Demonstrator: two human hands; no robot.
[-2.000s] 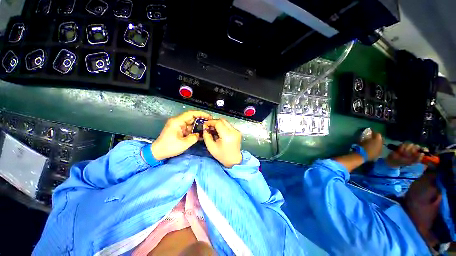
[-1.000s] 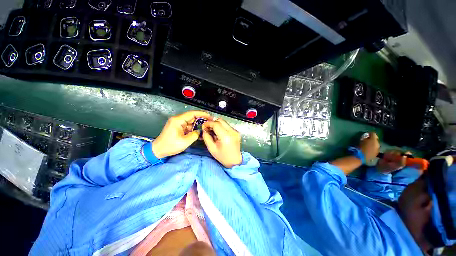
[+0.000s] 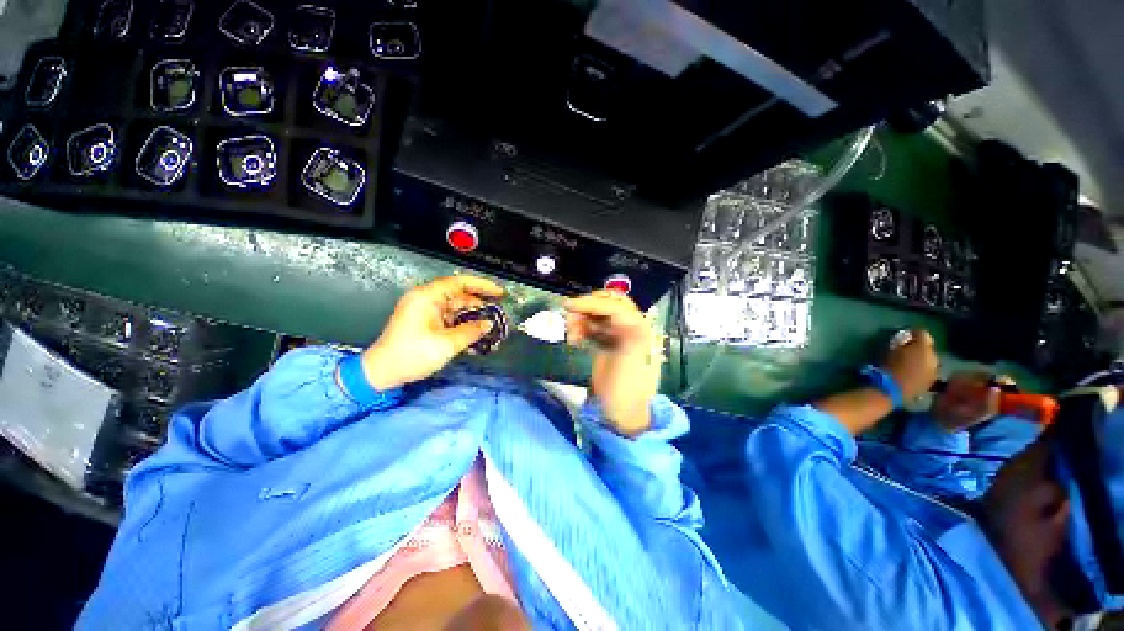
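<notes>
My left hand (image 3: 425, 333), with a blue wristband, holds a dark watch case (image 3: 483, 328) with a bright rim between thumb and fingers, above the green mat. My right hand (image 3: 623, 358) is to the right of it, apart from the case and slightly blurred. A small white teardrop-shaped film scrap (image 3: 544, 324) is at its fingertips, pointing toward the case. The black bench press (image 3: 542, 185) stands just beyond both hands, with red buttons and a white one on its front panel. Another dark case with a bright rim shows inside the press opening.
A black parts tray (image 3: 210, 197) with rows of cases lies left of the press. A clear blister tray (image 3: 752, 265) and a pale air tube (image 3: 814, 191) are at its right. A neighbour's hands (image 3: 912, 367) are at the right. A covered clear tray (image 3: 160, 370) is lower left.
My right hand has moved right, away from the case, and the white scrap now shows at its fingertips. My left hand still holds the case.
</notes>
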